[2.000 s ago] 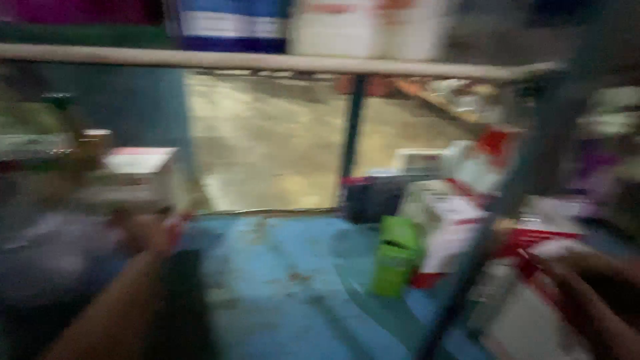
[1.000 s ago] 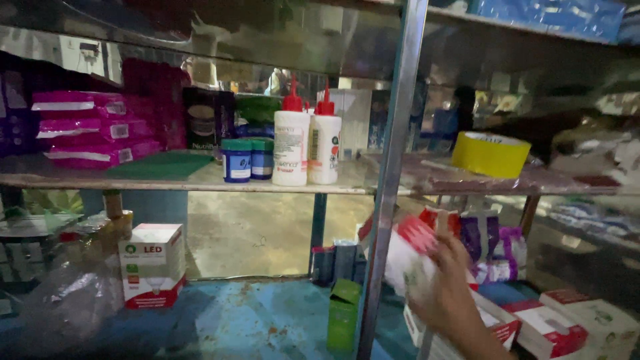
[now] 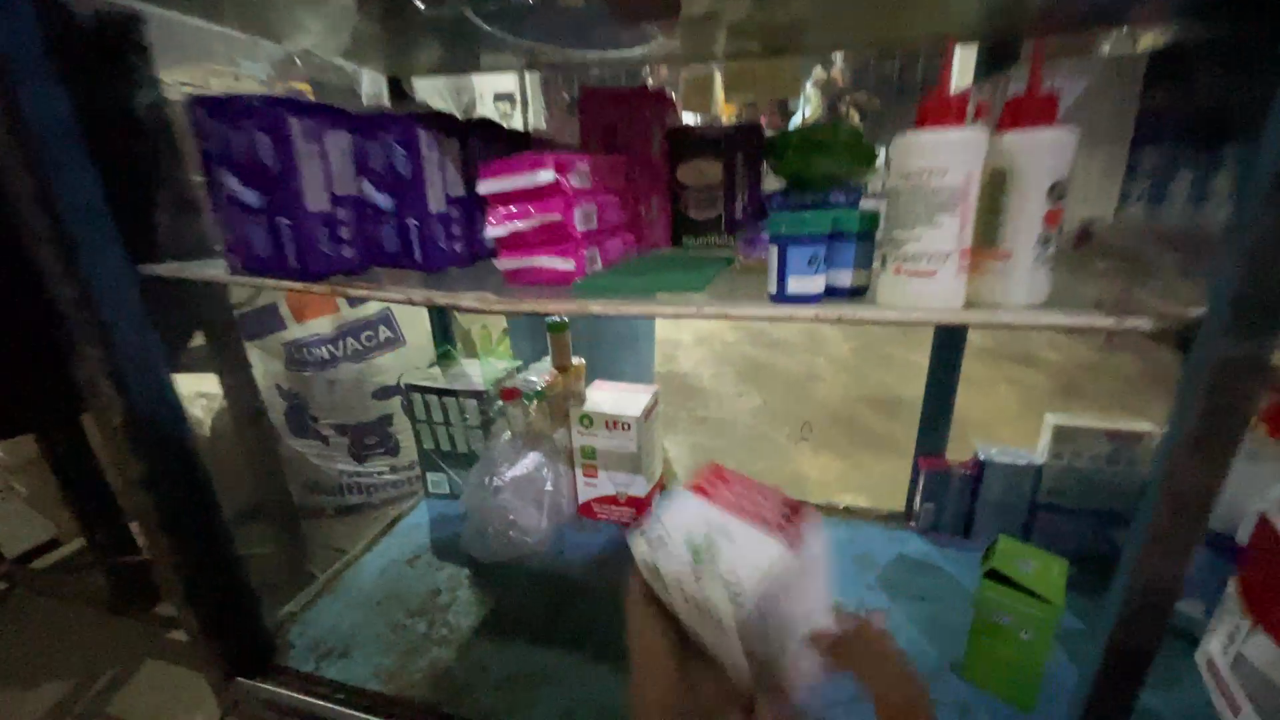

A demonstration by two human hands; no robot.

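A white and red package [image 3: 735, 560], blurred by motion, is held above the blue lower shelf. My left hand [image 3: 665, 640] is against its lower left side, its fingers mostly hidden. On the package's right side are the fingers of my right hand [image 3: 865, 650]. Just behind and to the left stands a white and red LED bulb box [image 3: 617, 450], next to a clear plastic bag [image 3: 515, 495] and glass bottles [image 3: 560, 365]. Right of my hands, a green carton [image 3: 1015, 620] stands on the blue shelf board [image 3: 390, 610].
Overhead, the middle shelf [image 3: 640, 308] holds purple packs [image 3: 320, 190], pink packs [image 3: 555, 215], blue jars [image 3: 798, 262] and white bottles with red nozzles [image 3: 925, 215]. Dark metal posts frame both sides. A printed sack [image 3: 340, 400] stands beyond the left end. Dark boxes [image 3: 1003, 490] sit at the back right.
The white and red package has moved from the right side, beyond the post, to over the blue shelf near the LED box. Both hands are now at it; one hand showed there a second ago.
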